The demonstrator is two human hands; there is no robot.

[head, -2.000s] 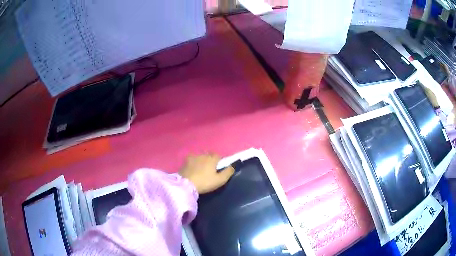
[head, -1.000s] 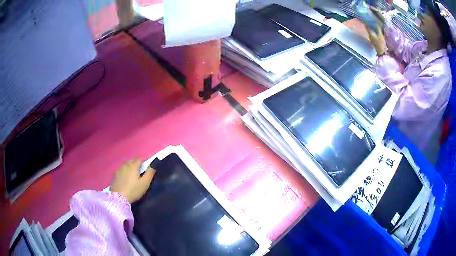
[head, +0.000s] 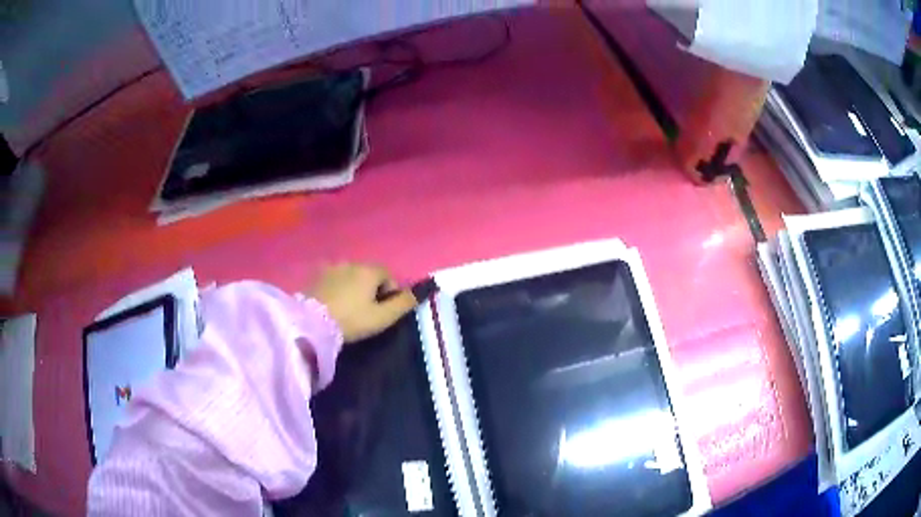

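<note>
My left hand (head: 362, 301), in a pink sleeve from the lower left, is at the top edge of a dark tablet (head: 379, 424) with a white barcode sticker. Black finger cots show; one fingertip is by its top right corner. The sleeve covers its left part, and whether the fingers grip it is unclear. A second dark, glossy tablet (head: 566, 384) lies beside it on a white sheet. A lit tablet (head: 126, 369) with a mail logo is at the left, partly behind the sleeve. My right hand is out of the picture.
A stack of dark tablets (head: 268, 136) stands at the back left under a hanging record sheet (head: 303, 30). More stacked tablets (head: 868, 333) are at the right, beside an orange-red post (head: 717, 116). A handwritten sign (head: 877, 480) is at the lower right.
The view has swung right, then back left. My left hand has moved from the upper left corner of the right tablet to the top of the tablet left of it.
</note>
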